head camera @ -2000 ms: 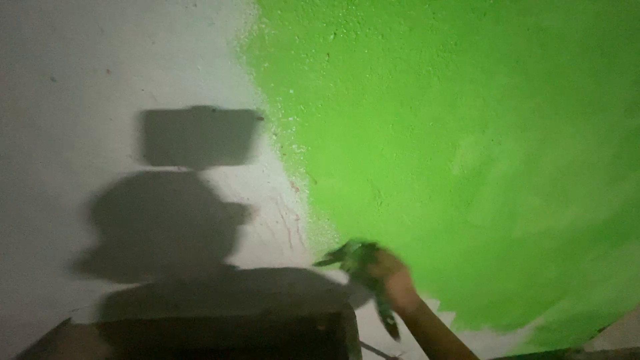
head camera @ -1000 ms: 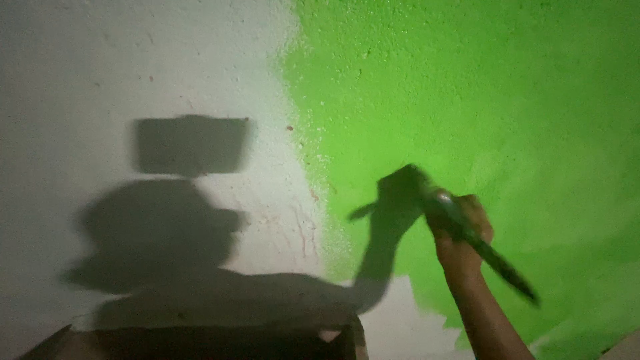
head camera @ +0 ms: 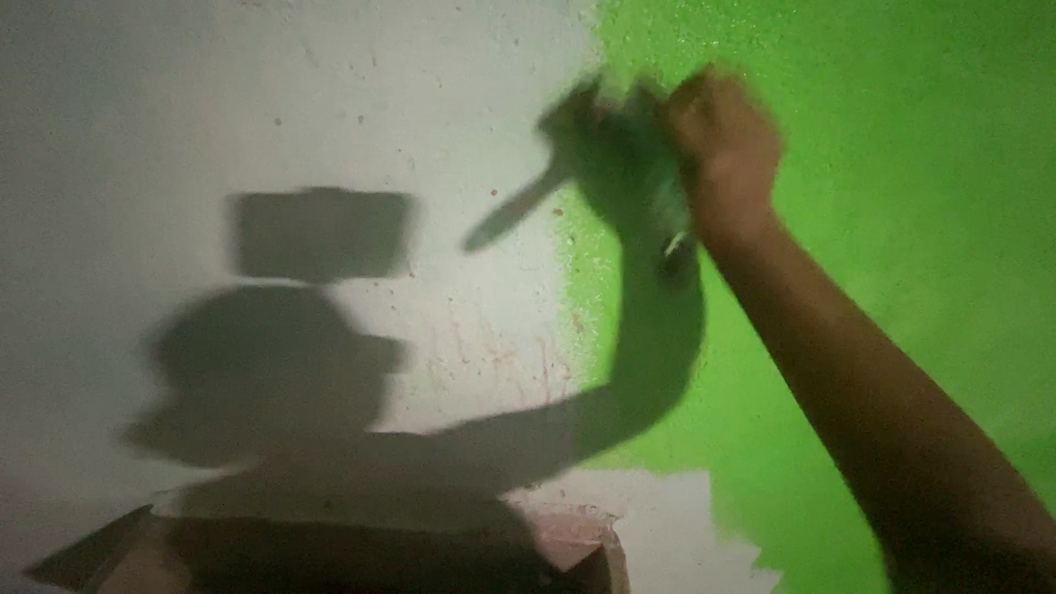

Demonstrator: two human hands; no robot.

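Observation:
My right hand is raised at the upper middle, closed around a paintbrush that is blurred and lies partly over a shadow. The hand is near the border where bright green paint meets the whitish part of the wall. The green edge is uneven, with small bare specks along it. A shadow of the arm, hand and brush falls just left of my hand. My left hand is out of view.
A dark recess with a rough, broken rim is in the wall at the lower left. A shadow of a head with a box shape above it covers the left part of the wall. Below the green paint lies a jagged whitish patch.
My right hand with the brush has moved up the wall from low beside the paint edge. The brush handle, which pointed down to the right one second ago, is now less distinct.

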